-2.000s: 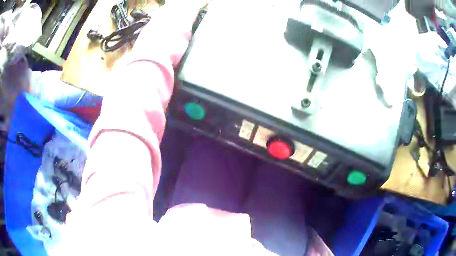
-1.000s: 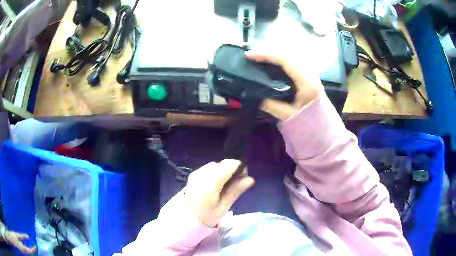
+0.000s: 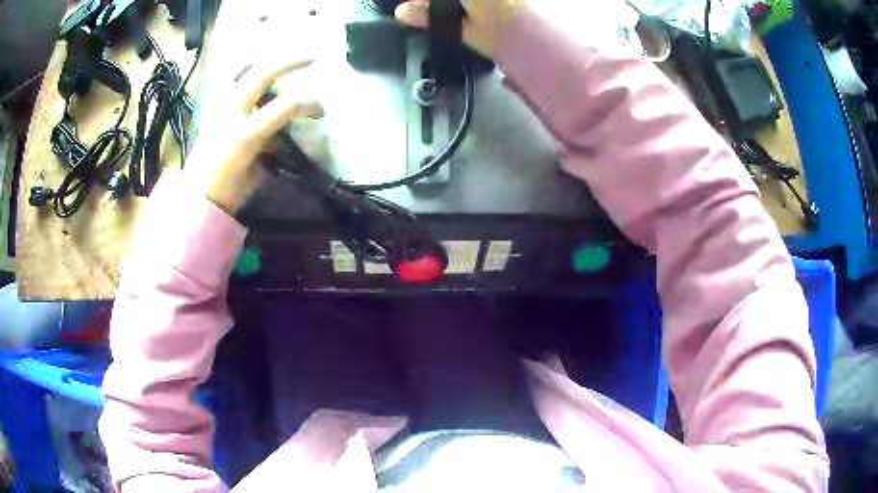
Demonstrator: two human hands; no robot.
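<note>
My right hand is at the top edge, partly cut off, and grips the black appliance by its dark strap-like stem. The appliance head is mostly out of view or covered, by the fixture. A black cord loops down from it over the slotted bracket to a coiled cord bundle that hangs over the front panel. My left hand is over the machine top at the left, fingers spread, at the bundle's upper end. I cannot tell whether it holds the cord.
The grey-white machine has green buttons at its front corners and a red button in the middle, partly behind the cord. Corded units lie on the bench left. A black adapter lies right. Blue bins stand at both sides.
My right hand has moved the appliance up and forward from the machine's front to the fixture. My left hand has moved from near my lap to over the machine's left top.
</note>
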